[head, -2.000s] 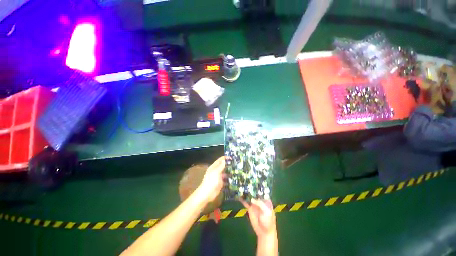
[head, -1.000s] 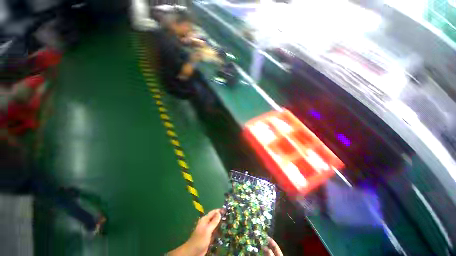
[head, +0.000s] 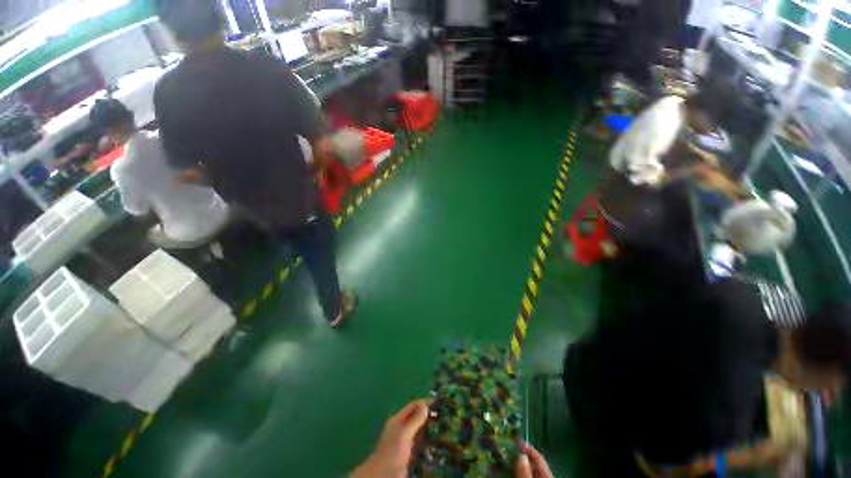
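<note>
A clear tray [head: 474, 411] crowded with small green, white and copper-coloured circuit assemblies is at the bottom centre, held over the floor. My left hand [head: 399, 443] grips its left edge with the thumb on top. My right hand [head: 533, 462] is at its lower right edge, mostly cut off by the picture's bottom edge. The tray's lower end is also cut off.
A green floor aisle [head: 439, 224] runs ahead between yellow-black tapes. A person in dark clothes [head: 243, 131] stands left of it. Stacked white divided trays [head: 103, 336] are at lower left. Seated people line the right, the nearest in black [head: 672, 364].
The view has swung left from the bench to the aisle. The tray has stayed in both hands. The red divided tray and nearby bench are out of view.
</note>
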